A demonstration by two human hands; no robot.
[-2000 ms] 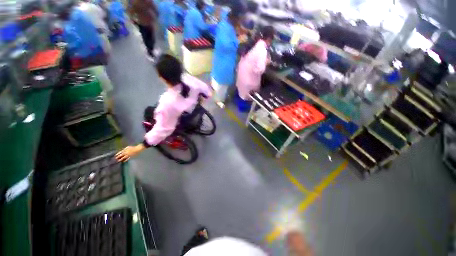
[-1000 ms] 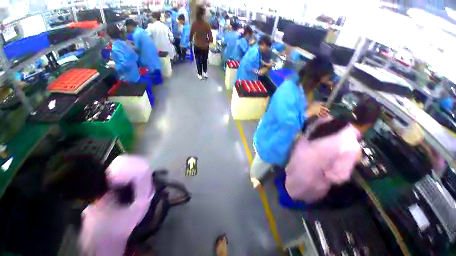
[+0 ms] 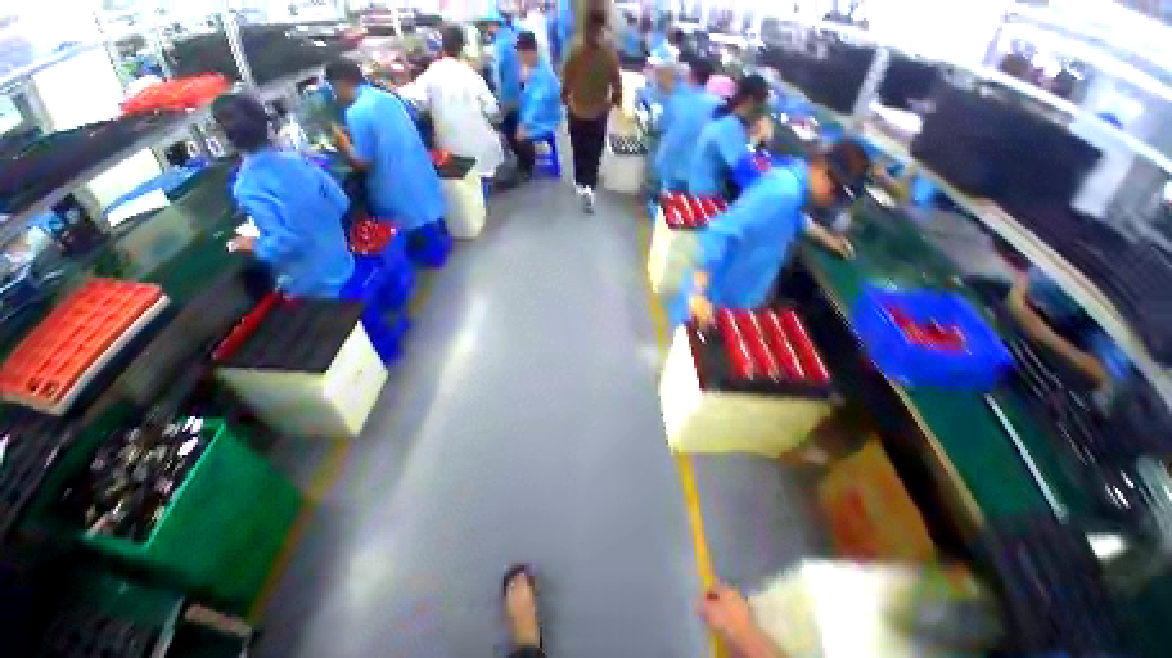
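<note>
My right hand shows small and blurred at the bottom edge, right of centre; I cannot tell whether it holds anything. My left hand is not in view. My foot is on the grey floor. Ahead on the right, a black tray with rows of red pieces lies on a cream box. A worker in blue has a hand at its left rear corner. At the near left, a green bin holds many small dark and shiny pieces.
The grey aisle runs ahead between yellow lines, with benches and seated workers on both sides. A person in brown stands ahead. A pale box is at the near right. A blue tray lies on the right bench.
The view has moved forward along the aisle. The workers in pink have left the view, and the boxes and green bin are nearer. My right hand shows at the bottom edge.
</note>
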